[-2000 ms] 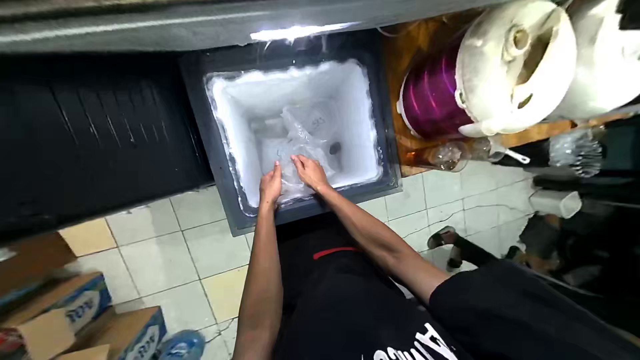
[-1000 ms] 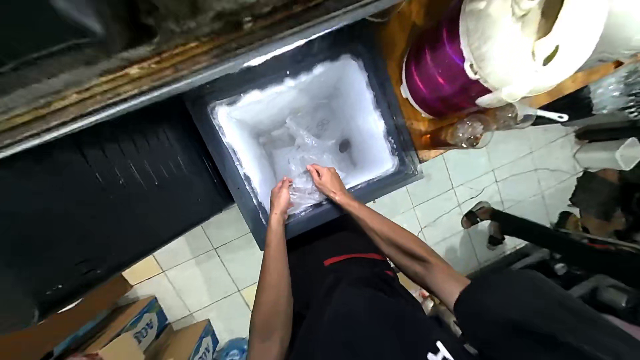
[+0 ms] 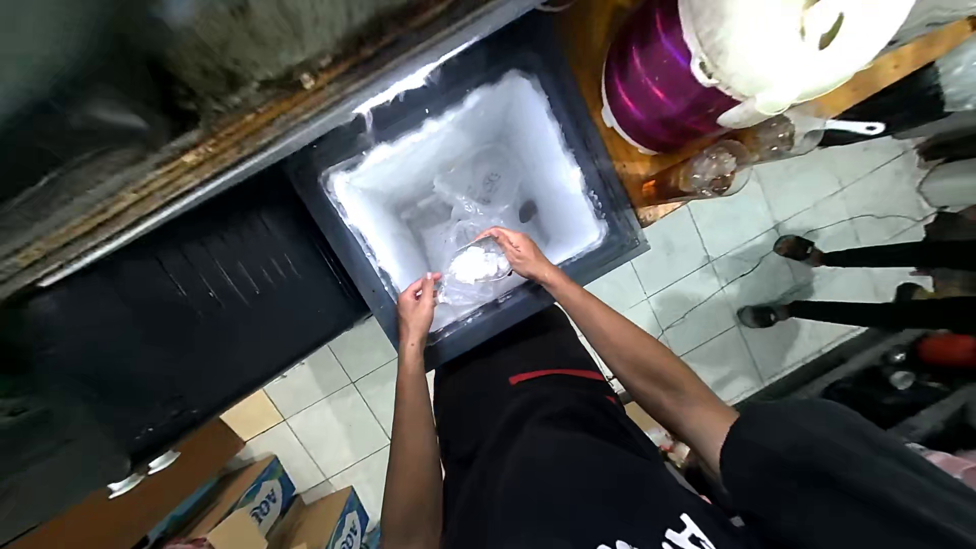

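Note:
My right hand (image 3: 515, 253) holds a clear cup of ice (image 3: 479, 263), tilted, with its round mouth facing up toward me. My left hand (image 3: 419, 296) pinches the edge of a clear plastic bag (image 3: 463, 291) just left of the cup. Both hands are over the near side of a frost-lined chest freezer (image 3: 374, 160). Deeper in the freezer lies another clear plastic bag (image 3: 488, 183) bearing print. How much ice the near bag holds cannot be made out.
Right of the freezer, a purple drink jug (image 3: 656, 76) and glasses of brown drink (image 3: 694, 174) stand on a wooden surface. A black lid or panel (image 3: 183, 305) is at left. Cardboard boxes (image 3: 252, 496) sit lower left. Another person's legs (image 3: 869, 255) show on the tiled floor at right.
A cup of ice now shows in my right hand; earlier both hands were close together on the plastic bag. My hands are farther apart. The view has turned and shifted.

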